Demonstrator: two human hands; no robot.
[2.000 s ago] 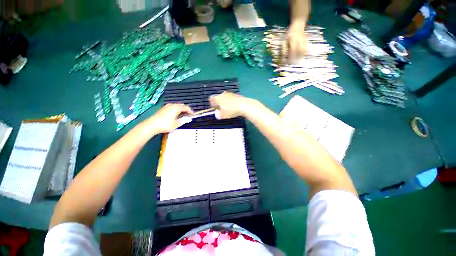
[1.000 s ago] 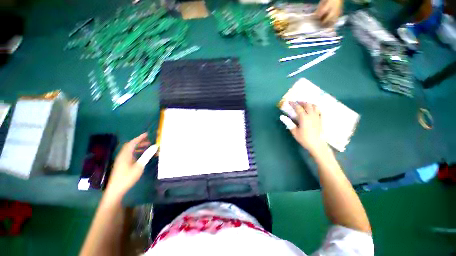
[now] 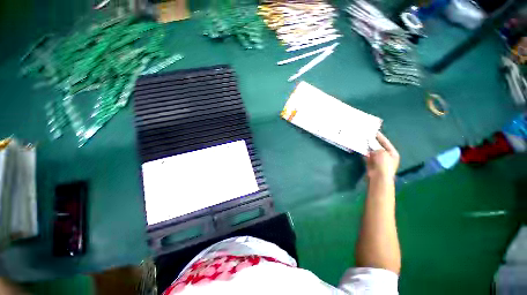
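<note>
My right hand (image 3: 383, 160) grips the near right corner of a white PCB panel (image 3: 332, 118) with an orange-brown patch at its far left end. The panel looks tilted, with a dark shadow beside it; I cannot tell whether it is one panel or several. A plain white plate (image 3: 199, 181) lies on the near part of the ribbed black base (image 3: 193, 109). My left hand is not in view; only a blurred skin-toned patch shows at the bottom left corner.
A black smartphone (image 3: 70, 219) and an upright panel stack (image 3: 18, 190) are at the left. Beyond the base lie green PCB strips (image 3: 101, 63), white-and-tan strips (image 3: 303, 26) and a grey-green bundle (image 3: 390, 49). A tape roll (image 3: 437, 104) is at the right.
The orange-edged panel has gone from the base, leaving the plain white plate. My right hand has moved to the right stack's near corner and gripped it. My left hand has left the picture.
</note>
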